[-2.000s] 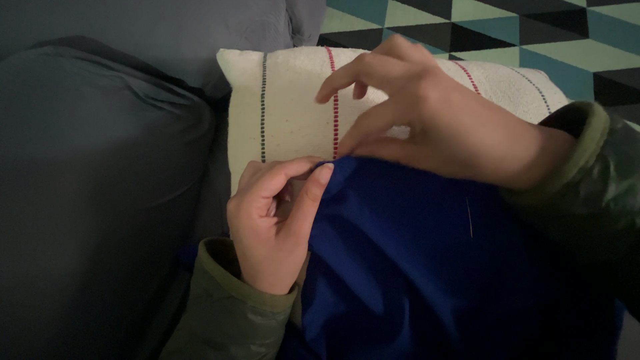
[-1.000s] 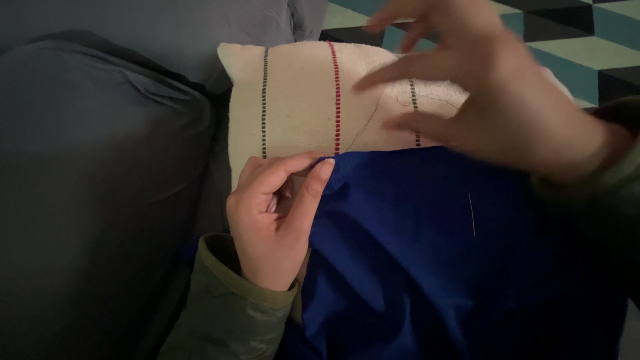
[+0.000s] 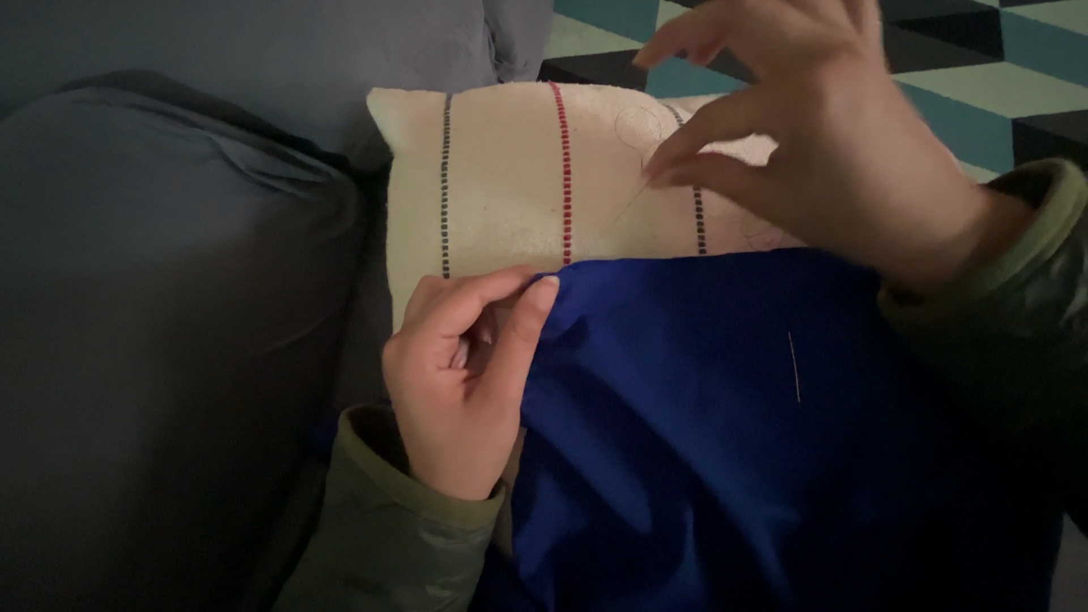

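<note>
Blue fabric (image 3: 680,382) lies over the lower part of a cream pillow (image 3: 501,178) with red and dark stitched stripes. My left hand (image 3: 467,365) pinches the fabric's upper left corner between thumb and forefinger. Above the pillow, my right hand (image 3: 790,127) has its thumb and forefinger pinched on a fine thread (image 3: 629,204), its other fingers spread. Whether a needle is between those fingertips, I cannot tell. Loops of thin thread (image 3: 642,127) show against the pillow. A short pale thread or pin (image 3: 794,367) rests on the blue fabric at the right.
Dark grey cushions or upholstery (image 3: 170,297) fill the left side and the upper left. Behind the pillow, at the upper right, is a rug (image 3: 952,51) with a teal, black and pale geometric pattern.
My right hand has moved up and away from the fabric's edge, where it was beside my left hand, then come partly back down. My left hand keeps its pinch on the corner.
</note>
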